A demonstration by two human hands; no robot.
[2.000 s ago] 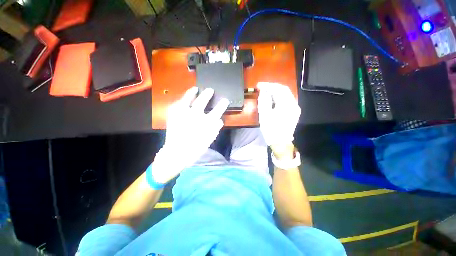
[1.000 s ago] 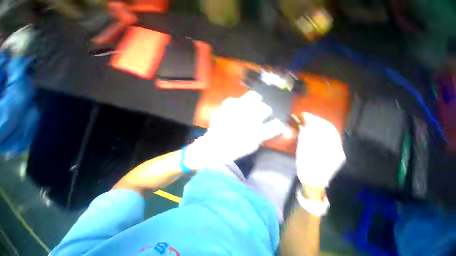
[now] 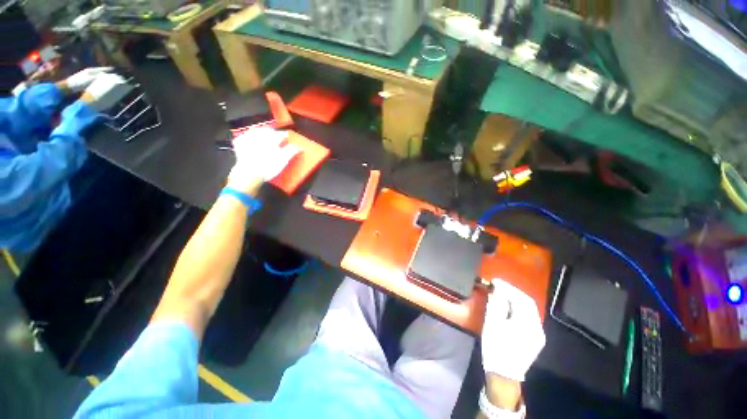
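A black set-top box (image 3: 446, 260) lies on the orange-brown test fixture (image 3: 383, 237), its far edge at the connector block. My gloved right hand (image 3: 512, 327) is at the box's near right corner, fingers around a small brass or dark piece there; whether it grips it is unclear. My gloved left hand (image 3: 262, 154) is stretched out to the left, over a red-orange pad (image 3: 305, 164), close to another black box (image 3: 246, 108); its fingertips are partly blurred. Another black box (image 3: 337, 183) lies on a pad between that hand and the fixture.
A black box (image 3: 591, 304), green stick (image 3: 629, 357) and remote control (image 3: 651, 358) lie right of the fixture. A blue cable (image 3: 565, 221) runs to the control box (image 3: 711, 295) with a blue lamp. Green-topped shelves (image 3: 360, 61) stand behind. Another person's gloved hands (image 3: 100, 85) are at far left.
My left hand has left the box on the fixture and reached far left over the pads. My right hand stays at the box's right side. The view has turned left.
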